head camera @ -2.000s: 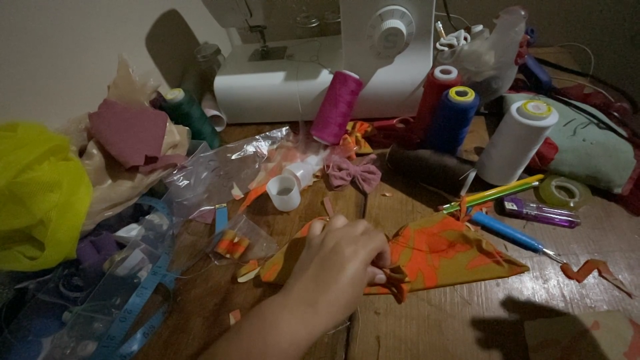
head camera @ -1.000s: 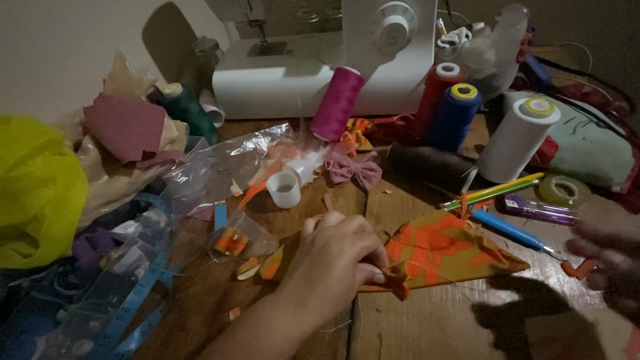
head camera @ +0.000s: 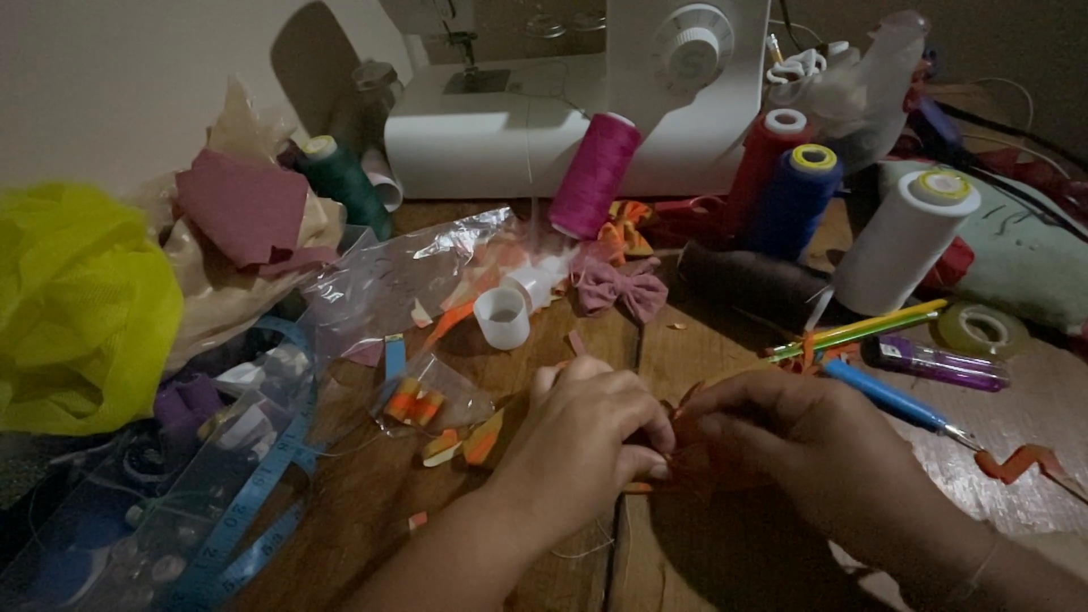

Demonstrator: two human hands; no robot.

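My left hand [head camera: 586,425] pinches the middle of an orange and mustard patterned fabric piece [head camera: 697,450], its thumb and forefinger closed on the gathered cloth. My right hand [head camera: 799,433] is at the same gather, fingertips close to those of the left; whether it grips the cloth is hard to see. Both hands and a dark shadow hide most of the fabric. Just beyond them lie a pink fabric bow [head camera: 620,287] and a small white plastic cup [head camera: 502,318]. A blue-handled tool with a metal tip [head camera: 888,398] rests beside the right hand.
A white sewing machine [head camera: 501,136] stands behind. Thread cones in magenta [head camera: 595,174], blue [head camera: 795,202] and white [head camera: 901,242] are in front of it. A purple lighter [head camera: 939,363] and clear tape roll [head camera: 982,330] lie right. Yellow netting [head camera: 81,314], a measuring tape [head camera: 246,518] and a plastic box crowd the left.
My right hand has come in from the right edge to the fabric beside my left hand. My left hand has kept its pinch on the cloth.
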